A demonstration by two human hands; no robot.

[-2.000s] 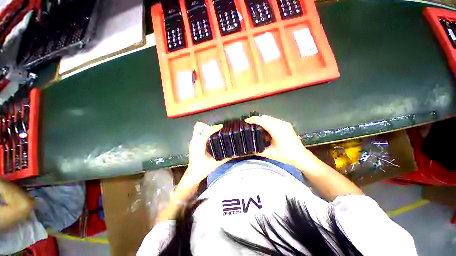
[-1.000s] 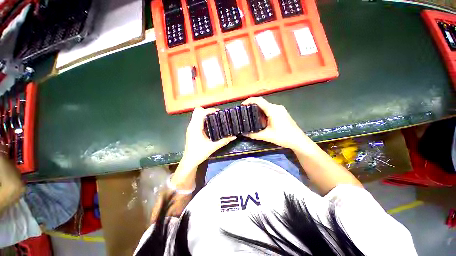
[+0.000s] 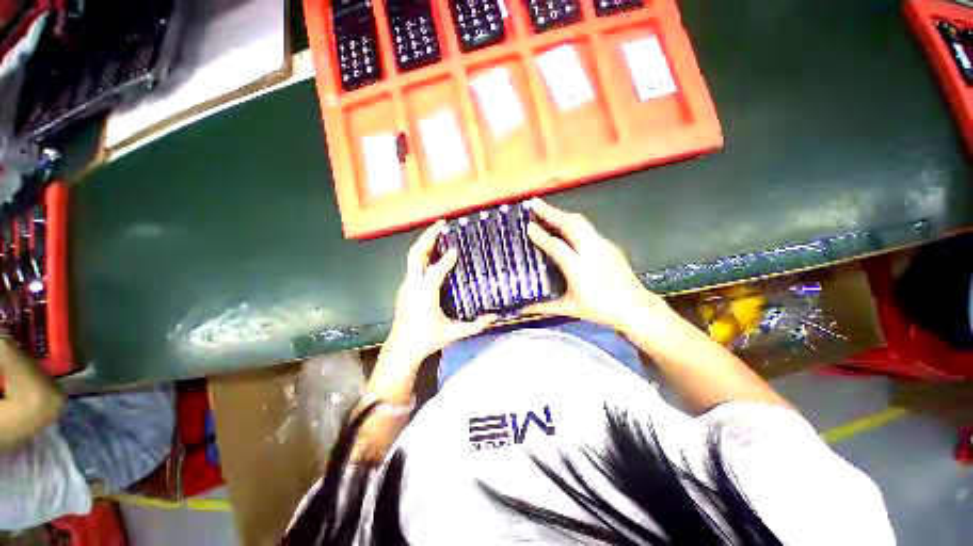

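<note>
Several closed black flip phones stand side by side as a row of dark bars with shiny edges. My left hand grips the row at its left end. My right hand grips it at its right end. The row is near the bench's front edge, just below the red-orange phone tray. The tray's upper pockets hold open flip phones with keypads showing. Its lower pockets hold white slips, and a small dark bit lies by the leftmost slips.
The dark green bench surrounds the tray. Another red tray with phones is at the left, beside another person's arm. A black tray sits by a white board. Open cartons are below the bench edge.
Compared with one second ago, the held row is tilted so its long shiny edges show more. The tray has shifted slightly up and left in the view.
</note>
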